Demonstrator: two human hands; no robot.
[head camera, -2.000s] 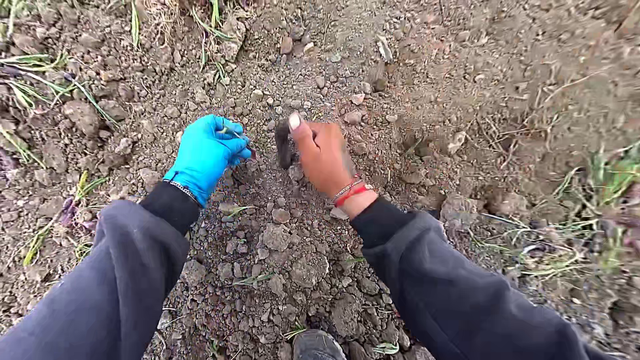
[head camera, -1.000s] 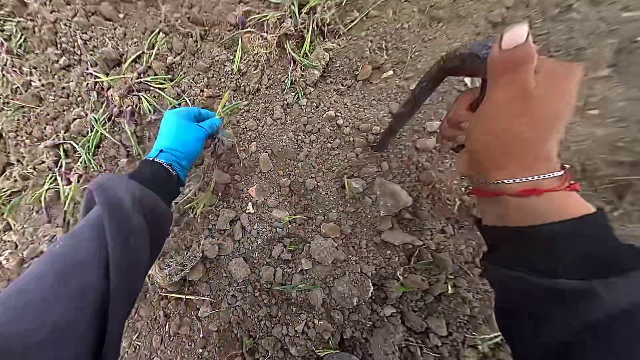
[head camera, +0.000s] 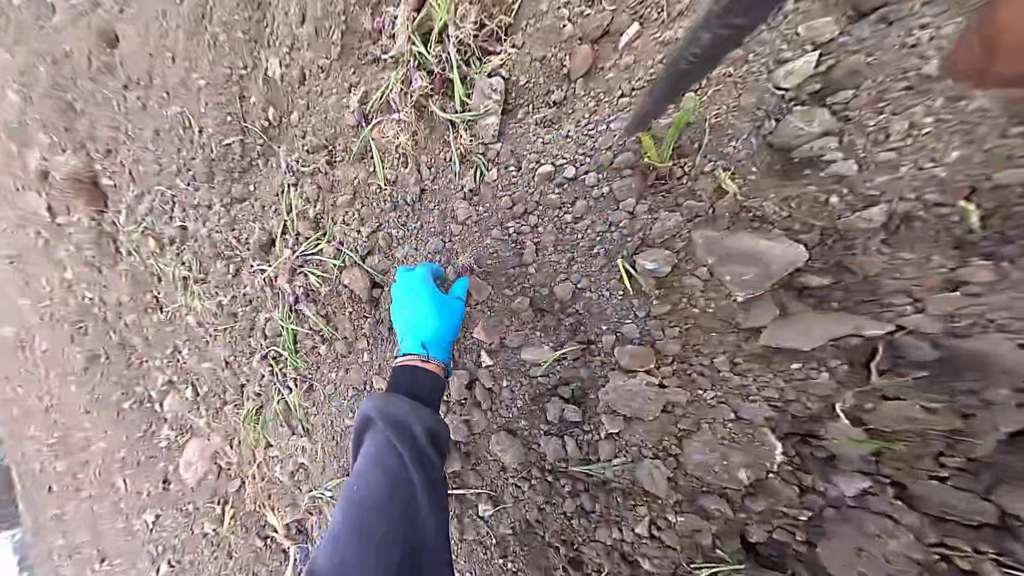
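Note:
My left hand (head camera: 428, 312), in a blue glove, is low over the stony soil near the middle, fingers curled. Fine pale roots and a small purplish bit (head camera: 464, 268) show at its fingertips; whether they are pinched is unclear. At the upper right edge, only a blurred part of my right hand (head camera: 992, 48) shows. A dark, curved digging tool (head camera: 696, 64) slants in from the top, its grip outside the view. Its tip is beside a short green-and-yellow shoot (head camera: 670, 140) in the soil.
Pulled onion-like plants with roots (head camera: 436, 80) lie in a clump at the top. More such plants (head camera: 300, 272) run down the left of my gloved hand. Flat stones (head camera: 752, 260) and loose clods cover the right side. Small green sprigs (head camera: 628, 274) are scattered between them.
The view has shifted and turned strongly. One second ago my right hand showed fully, gripping the tool; now it is mostly out of frame. The green shoot seen at my left fingertips then is not visible there now.

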